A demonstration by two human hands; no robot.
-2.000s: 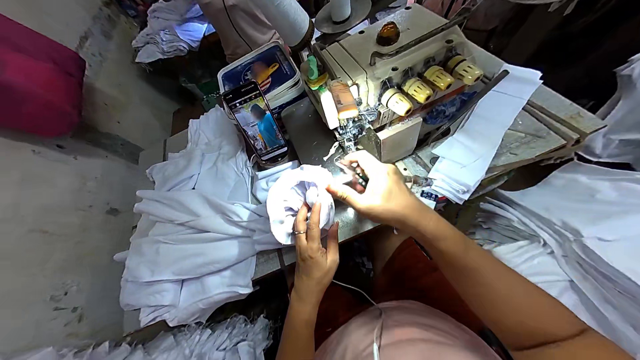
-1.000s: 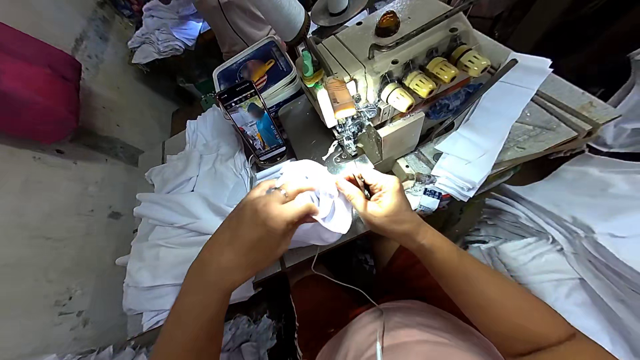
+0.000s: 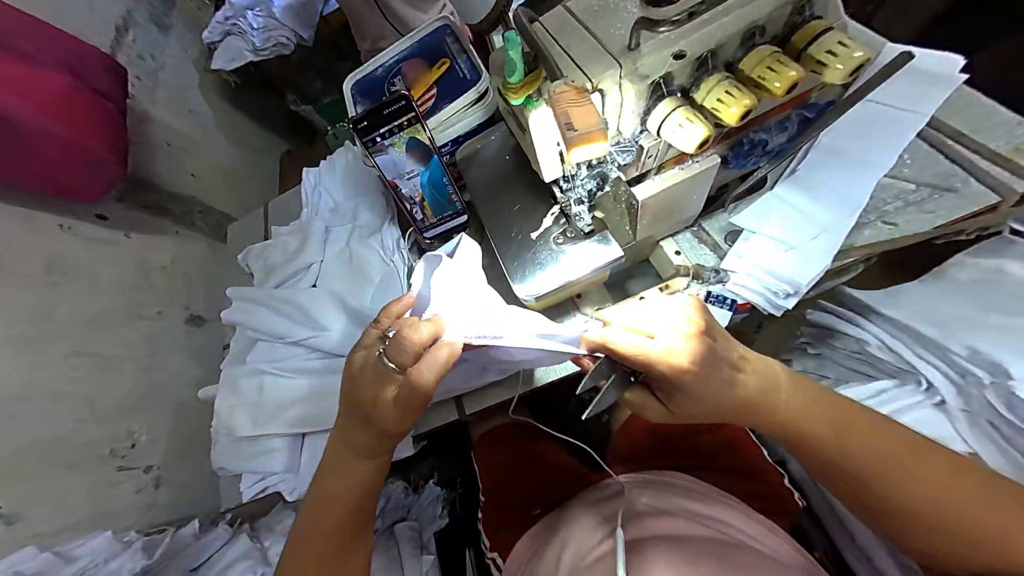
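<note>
Between my hands a white fabric piece (image 3: 500, 328) is stretched in front of the overlock sewing machine (image 3: 592, 88). My left hand (image 3: 400, 368), with rings on a finger, pinches its left part. My right hand (image 3: 680, 356) grips its right end between thumb and finger and also holds small metal thread snips (image 3: 606, 386), blades pointing down and left. The machine's presser foot (image 3: 578, 220) and metal bed (image 3: 536, 248) lie just beyond the fabric, with a scrap of thread or cloth at the foot.
A pile of white fabric (image 3: 296, 344) lies left on the table. Behind it a smartphone (image 3: 412, 168) leans on a plastic tub (image 3: 472, 108). White fabric strips (image 3: 840, 176) lie right of the machine, and more white cloth (image 3: 944, 344) is stacked at far right.
The fabric, bunched in a round shape two seconds ago, is now drawn out between my hands. My left hand has moved away from my right. The snips' blades now show plainly below my right hand.
</note>
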